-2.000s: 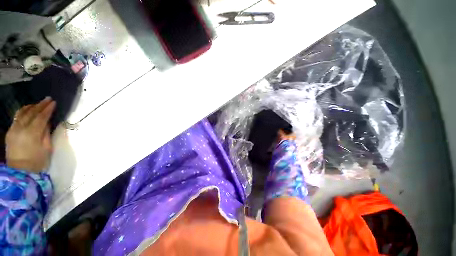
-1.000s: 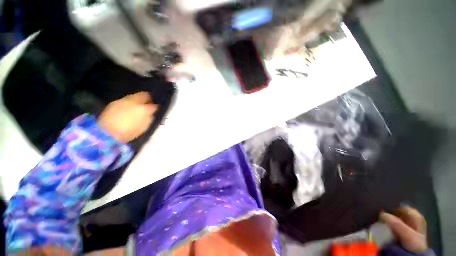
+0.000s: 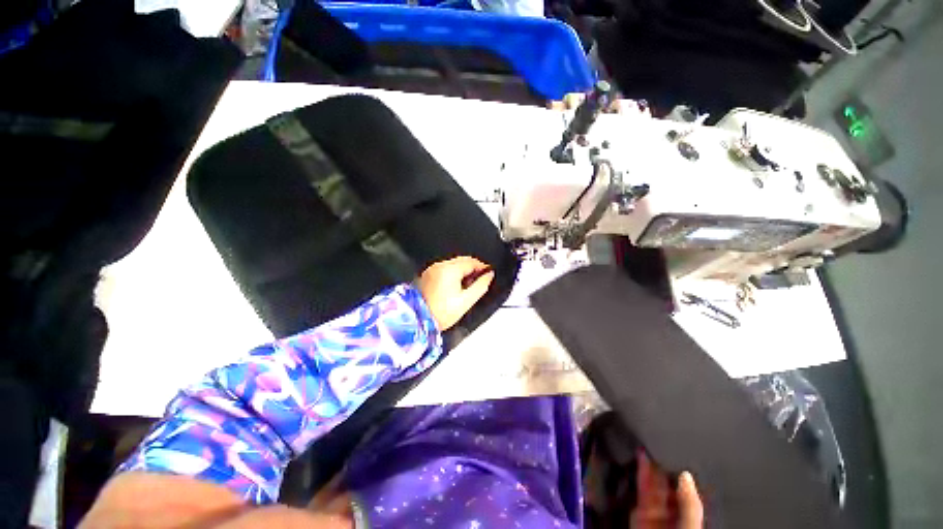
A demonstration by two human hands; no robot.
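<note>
A black padded panel [image 3: 310, 248] with a camouflage strap [image 3: 329, 186] and a plain cross band lies on the white table, left of the needle area. My left hand [image 3: 455, 291] is on its right edge near the presser foot, fingers bent and holding the panel. My right hand [image 3: 670, 502], partly cut off by the lower edge of the picture, holds the side of a long, smooth dark fabric strip [image 3: 672, 382]. The strip's far end lies over the table beside the needle area, and it runs down to the lower right. Part of the right hand is hidden.
The sewing machine head [image 3: 558, 196] stands right of the panel. A phone [image 3: 643, 271] and snips [image 3: 711, 310] lie beyond the strip. A blue crate [image 3: 434, 23] is behind the table, a dark heap [image 3: 93, 155] at left, clear plastic [image 3: 801, 413] at lower right.
The view has swung up and left, showing the whole panel and machine. The dark strip has come up from the lower right onto the table with my right hand. My left hand stays on the panel.
</note>
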